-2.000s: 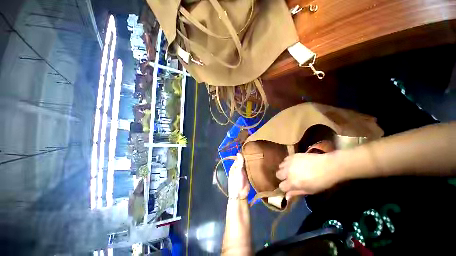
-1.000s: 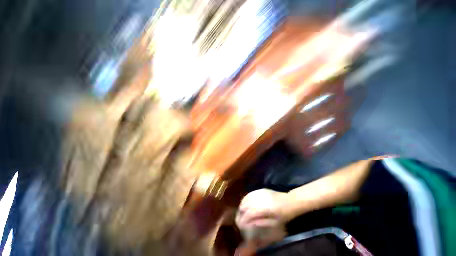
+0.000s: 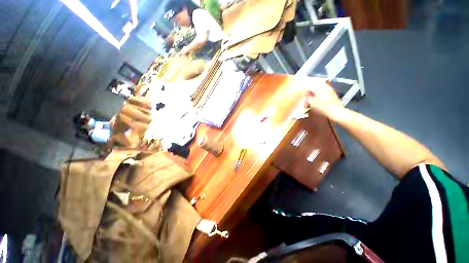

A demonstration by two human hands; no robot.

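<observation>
My right hand (image 3: 323, 98) reaches over the far right end of the glossy orange-brown desk (image 3: 231, 177). It is washed out by glare. A small red spot and a pale bit show at its fingers; whether it grips them cannot be told. My left hand is not in view. Tan bag bodies (image 3: 136, 221) lie heaped over the near left end of the desk, with straps across them. A metal clip (image 3: 218, 232) on a pale tab hangs at the heap's right edge. A second small clip (image 3: 197, 199) lies on the desk beside the heap.
A brown thread cone (image 3: 211, 146), a pen-like tool (image 3: 240, 159) and a plastic-wrapped pack (image 3: 222, 105) are on the desk. Stacked tan panels (image 3: 254, 23) stand behind, near a white metal frame (image 3: 329, 46). A person (image 3: 205, 25) works at the back. Drawers (image 3: 311, 149) face me.
The view has swung from the bag in my hands to the desk. My right hand has left that bag's opening and now reaches out over the desk end. My left hand has gone out of view.
</observation>
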